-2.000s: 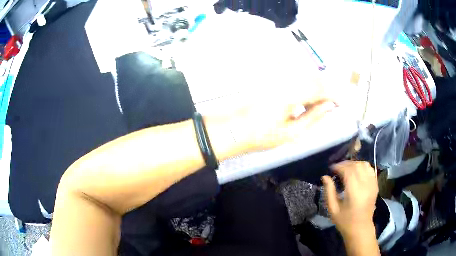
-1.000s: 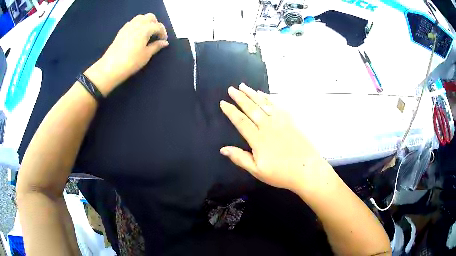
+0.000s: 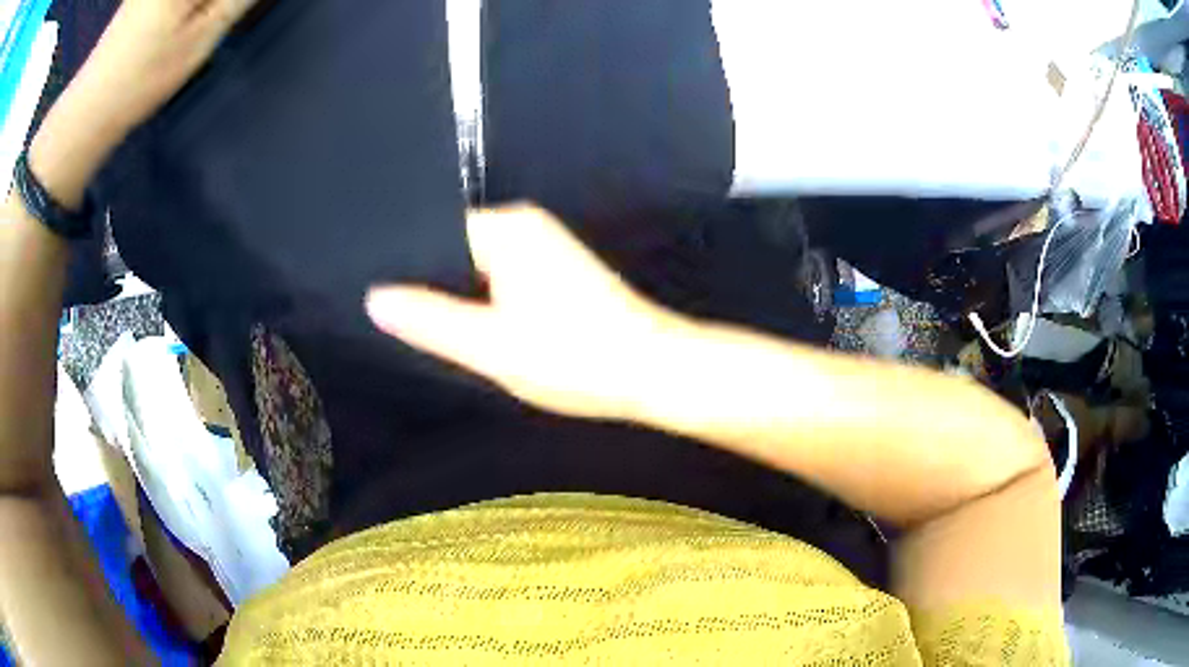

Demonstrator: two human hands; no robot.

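Large matt black fabric panels [image 3: 339, 156] cover the white table and hang over its front edge onto my lap. A narrow white gap runs between two of their edges at top centre. My left hand [image 3: 157, 59] is at the top left on the black fabric, with its fingertips cut off by the picture's top edge. My right hand [image 3: 548, 313] is blurred over the fabric just below the white gap, thumb spread away from the fingers, with nothing visible in it. The sewing machine's needle area is out of view.
The white table [image 3: 900, 104] shows at upper right. A clear plastic bag [image 3: 1093, 254] and white cord [image 3: 1039, 293] hang at right near red-handled scissors [image 3: 1158, 156]. Pale fabric pieces [image 3: 189, 456] lie below left. Patterned dark fabric [image 3: 293, 430] hangs below the panels.
The view has tilted down and the machine parts have left it. My right hand has moved left across the fabric towards the gap. My left hand now reaches the top edge.
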